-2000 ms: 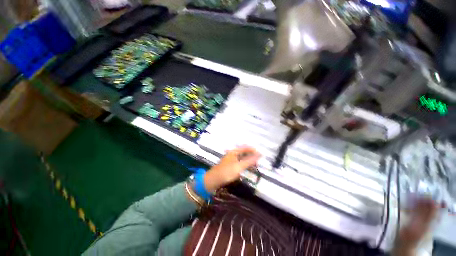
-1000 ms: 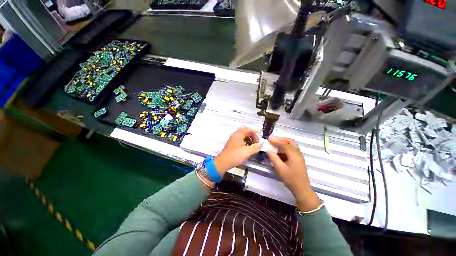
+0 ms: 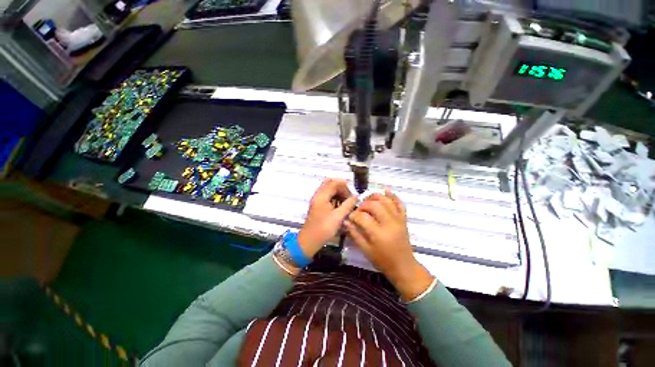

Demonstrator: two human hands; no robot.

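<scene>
My left hand (image 3: 327,215) and my right hand (image 3: 381,228) meet under the tip of the machine head (image 3: 361,172). Between their fingertips they pinch a small white plastic part (image 3: 368,193), mostly hidden by the fingers. Whether a circuit board is joined to it cannot be seen. A blue wristband (image 3: 293,249) is on my left wrist. The hands are just above the grooved metal base (image 3: 460,226).
A black tray (image 3: 248,115) with loose green boards lies left, a fuller tray (image 3: 129,111) beyond it. White plastic parts (image 3: 592,179) are piled at right, past black cables (image 3: 523,236). A digital counter (image 3: 542,72) and a shiny cone (image 3: 319,43) stand above the base.
My right hand has come from the far right to meet my left hand under the tip. Since one second ago its fingers have closed in over the part. The camera view has shifted.
</scene>
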